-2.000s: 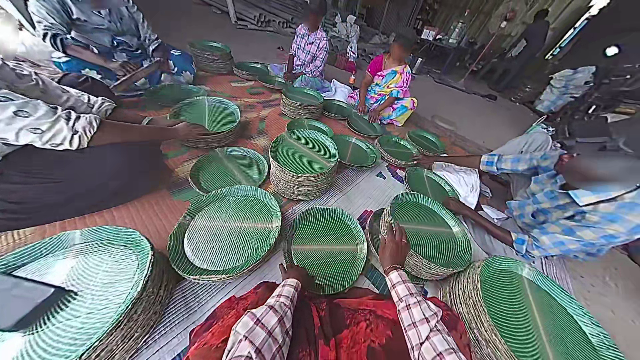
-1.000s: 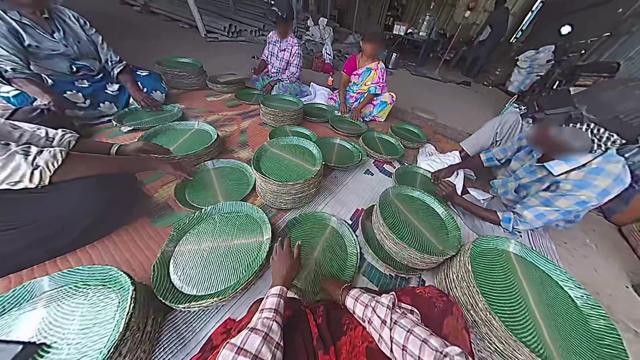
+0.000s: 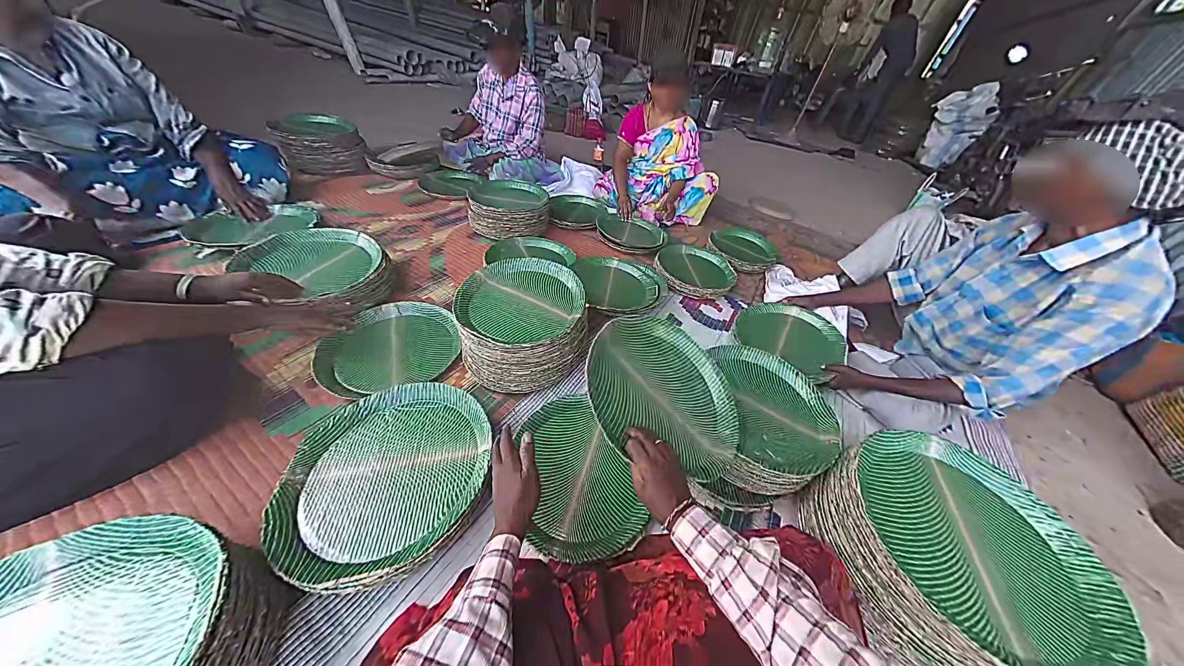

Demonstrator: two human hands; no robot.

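Note:
My right hand (image 3: 659,474) grips the lower edge of a round green leaf-patterned plate (image 3: 662,398), which is tilted up over the left side of a stack of green plates (image 3: 786,416). In front of my lap lies another green plate (image 3: 581,486). At its left edge is my left hand (image 3: 514,483), fingers pointing up and the thumb apart, with nothing plainly held. Left of that hand sits a low stack of plates (image 3: 393,481) with a pale, shiny top.
Tall plate stacks stand at lower right (image 3: 980,546), lower left (image 3: 111,592) and centre (image 3: 521,314). A person in a checked shirt (image 3: 1045,305) holds a plate (image 3: 791,338) at right. Several other people sit around the woven mat (image 3: 139,444).
My right hand has come up from the near edge of the plate before me and now holds a tilted plate. My left hand has moved from that plate's upper left to its left edge.

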